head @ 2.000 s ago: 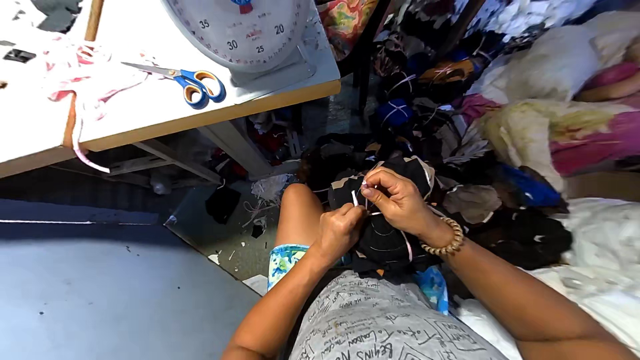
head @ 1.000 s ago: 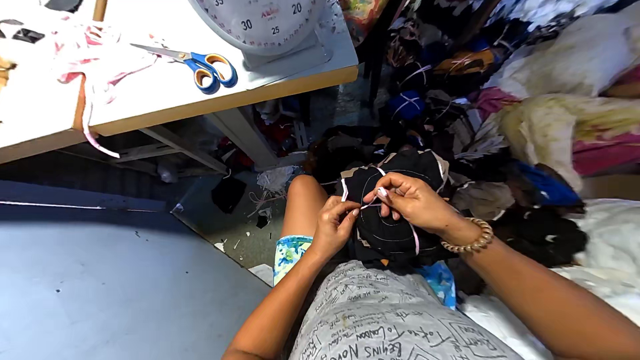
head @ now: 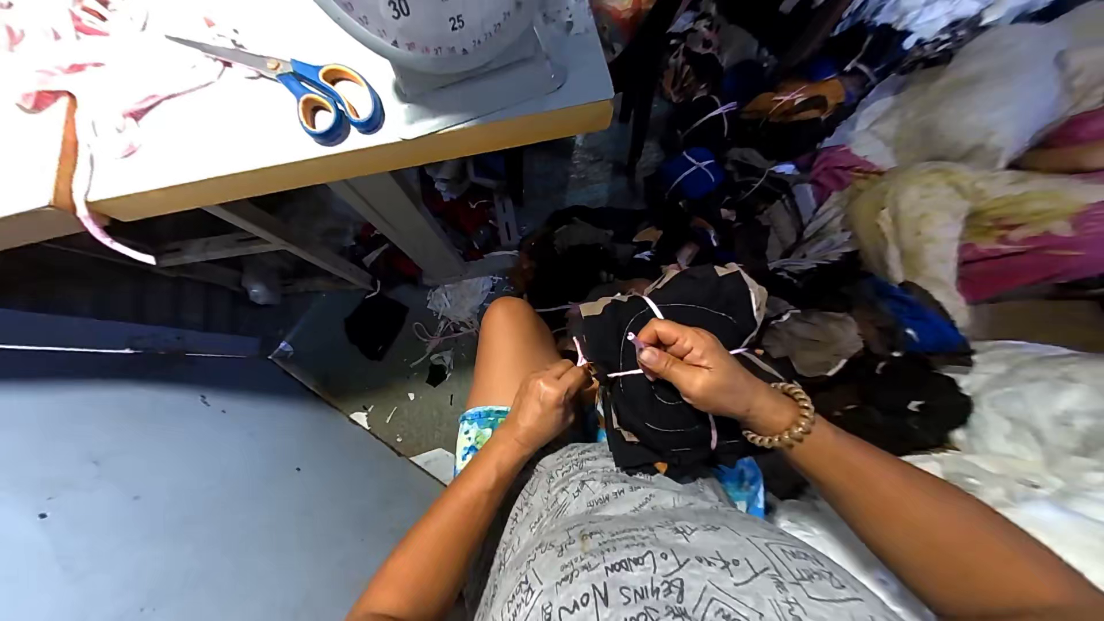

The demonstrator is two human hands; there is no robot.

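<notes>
A bundle of black cloth pieces (head: 673,414) with tan edges rests on the lap, with pale fabric strips (head: 653,306) crossing around it. At the bundle's left edge my left hand (head: 552,397) is closed, pinching a pale strip near its fingertips. Above the middle of the bundle, my right hand (head: 690,362) pinches the whitish end of a strip between thumb and fingers. A taut piece of strip shows between the two hands. The finer part of the strips inside the fingers is hidden.
A table (head: 362,168) at the upper left bears blue-handled scissors (head: 332,99), a dial scale (head: 448,43) and pink-and-white fabric scraps (head: 129,103). Tied cloth bundles, one blue (head: 693,172), lie beyond the lap. White and stained cloth (head: 940,216) is heaped at right.
My hands were close together over the bundle one second ago and are now farther apart, the left one at its left edge. The view has shifted somewhat.
</notes>
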